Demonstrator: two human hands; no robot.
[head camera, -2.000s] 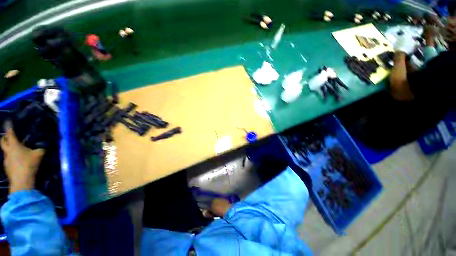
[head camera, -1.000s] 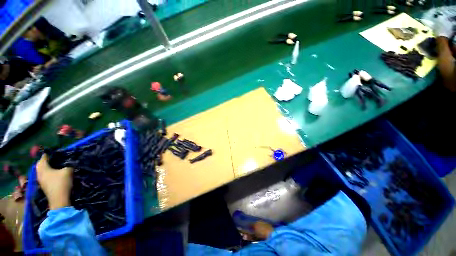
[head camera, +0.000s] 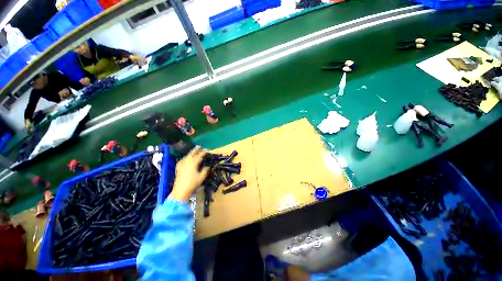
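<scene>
My left hand (head camera: 190, 173) is bare, in a blue sleeve, at the left part of the tan cardboard mat (head camera: 297, 159). Its fingers touch a heap of short black limb parts (head camera: 224, 170); whether they grip any is hidden. A blue tote (head camera: 50, 233) full of the same black parts (head camera: 104, 211) stands left of the mat. My right hand (head camera: 297, 273) is small, blurred and low at the bottom edge, beside a dark bluish shape; whether it holds anything cannot be told.
A green conveyor (head camera: 286, 71) runs beyond, with red-topped figure parts (head camera: 185, 126) and cream-ended pieces (head camera: 345, 66). White bottles (head camera: 367, 133) and crumpled tissue (head camera: 333, 122) lie right of the mat. A blue cap (head camera: 321, 192) sits at its edge. Another tote (head camera: 457, 184) is low right.
My left hand has left the tote and moved right to the mat. The heap there is larger and arranged differently. The view has swung left and up, showing people across the conveyor.
</scene>
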